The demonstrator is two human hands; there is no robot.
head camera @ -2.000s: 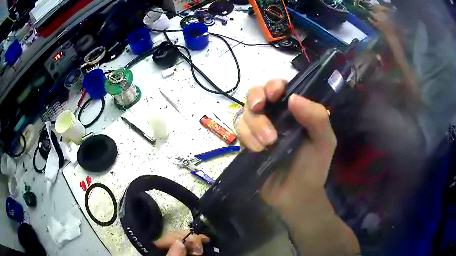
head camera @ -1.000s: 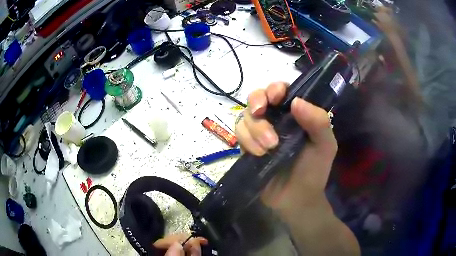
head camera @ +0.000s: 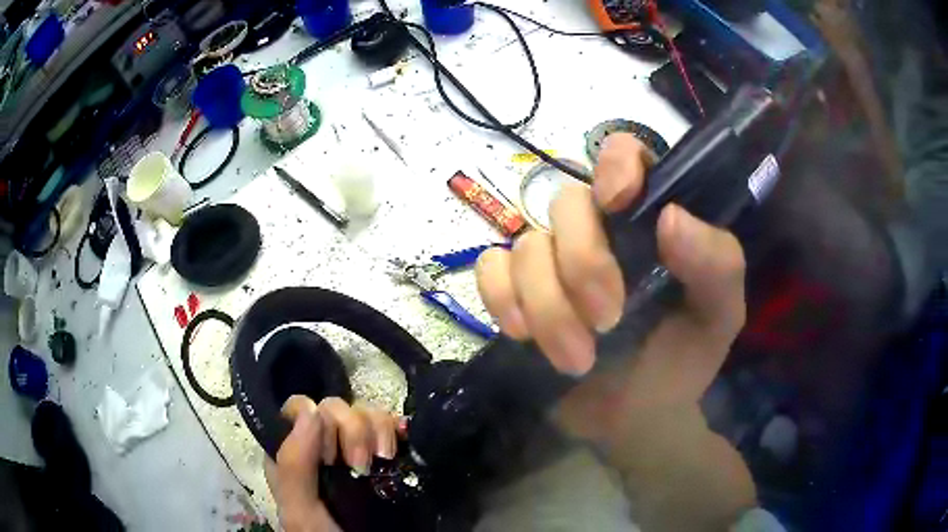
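Note:
Black headphones lie at the lower left, with the padded headband (head camera: 312, 301) arching upward and one round cup inside the arch. My left hand (head camera: 333, 442) grips them at the near side, by an open cup with small parts showing. My right hand (head camera: 613, 260) is wrapped around a long, thick black cylinder (head camera: 696, 166) with a white label, possibly an electric screwdriver. It slants down-left over the headphones. Its lower end is dark and blurred, so contact cannot be told.
Blue-handled cutters (head camera: 452, 307), an orange-red stick (head camera: 485, 203) and a black pen-like tool (head camera: 312, 195) lie behind the headphones. An ear pad (head camera: 215, 244), black ring (head camera: 189, 358), white cup (head camera: 158, 187) and solder spool (head camera: 281, 109) stand left. A black cord crosses the back.
The bench view has shifted, with things lower and further right. My left fingers have moved from the small dark part beside the cup to spread over the headphones. My right hand keeps its hold.

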